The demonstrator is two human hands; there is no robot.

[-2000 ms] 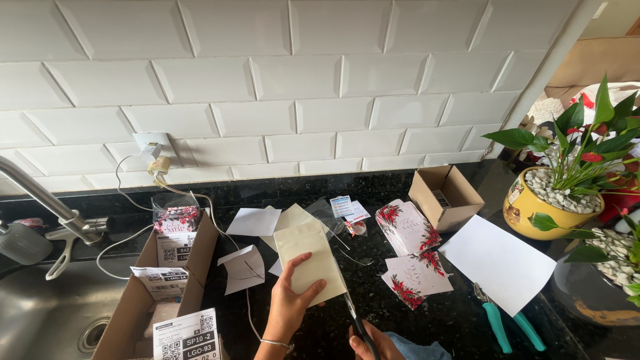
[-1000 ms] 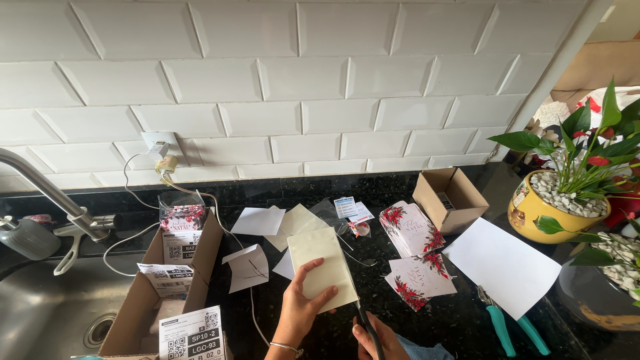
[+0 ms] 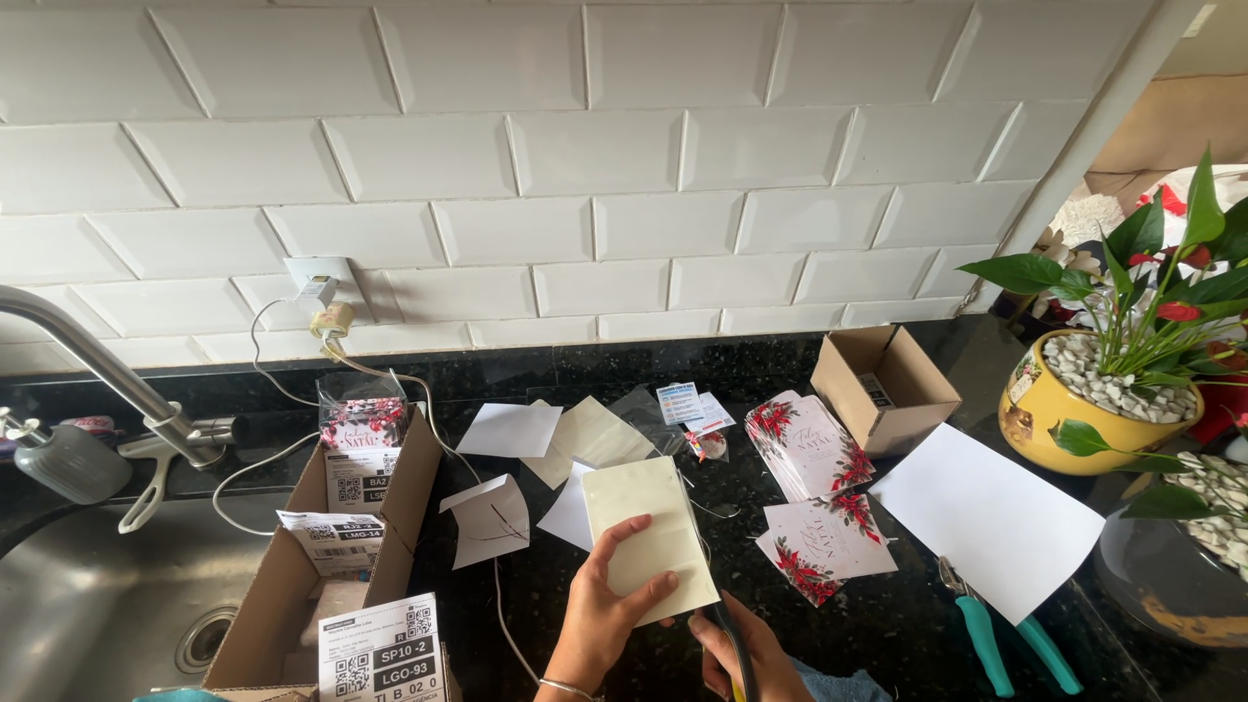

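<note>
My left hand [image 3: 609, 609] holds a stack of cream paper or card [image 3: 648, 526] with its fingers spread over the front face. Black-handled scissors [image 3: 731, 639] are in my right hand [image 3: 746, 648], at the lower right corner of the cream piece; most of the blades is hidden behind it. Floral printed cards [image 3: 804, 444] lie in a stack to the right, with more floral cards [image 3: 838, 551] nearer me. White paper pieces [image 3: 509, 429] and a cream sheet [image 3: 590, 439] lie behind and left of my hands.
A cardboard box with labelled packets [image 3: 390, 546] stands beside the steel sink [image 3: 127, 585] and faucet [image 3: 107, 361]. To the right are a small open carton [image 3: 882, 390], a white sheet [image 3: 994, 517], teal-handled pruning shears [image 3: 1009, 634] and a yellow plant pot [image 3: 1092, 419]. A cable [image 3: 502, 614] crosses the counter.
The scissors have moved from the right edge of the cream piece to its lower right corner. My left hand still holds the piece, which has turned a little.
</note>
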